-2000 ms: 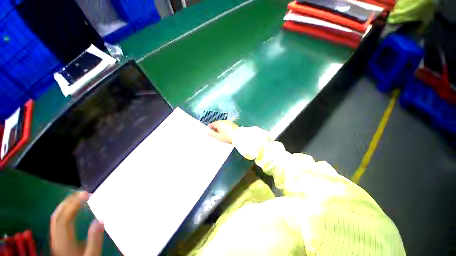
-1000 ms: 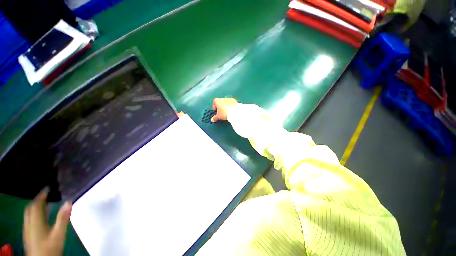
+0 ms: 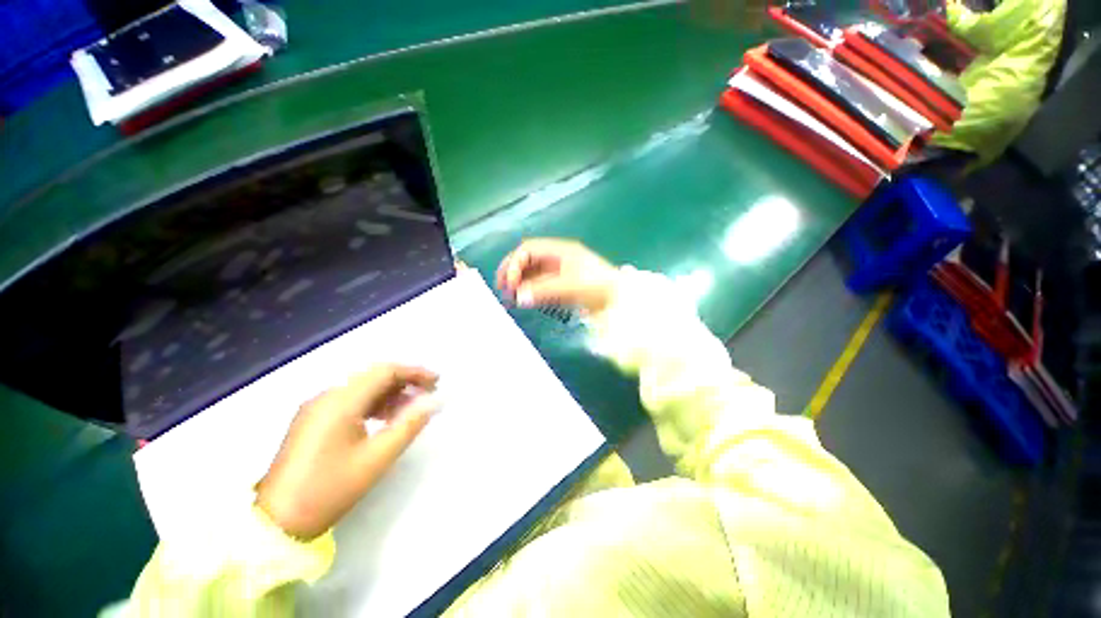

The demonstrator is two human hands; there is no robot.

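An open laptop stands on the green bench, its glossy black screen (image 3: 290,254) upright and showing reflections. A white protective sheet (image 3: 495,423) covers its keyboard side. My left hand (image 3: 350,447) is over the sheet, thumb and fingers curled close together; whether it holds something tiny cannot be told. My right hand (image 3: 555,275) is just right of the screen's lower right corner, fingers curled, above a small sheet with rows of black marks (image 3: 555,313) that it partly hides. Whether a small piece is between its fingertips cannot be told.
The green bench (image 3: 568,109) holds a stack of laptops with red trays (image 3: 821,115) at the far right. A dark device on white sheets (image 3: 157,54) lies at the back left. A blue stool (image 3: 906,229) and blue pallet (image 3: 972,362) stand on the floor. A person's yellow sleeve (image 3: 1020,60) shows at top right.
My left hand has moved from the screen's lower left corner to over the white sheet. My right hand has shifted slightly from the marked sheet towards the screen corner. The view has turned.
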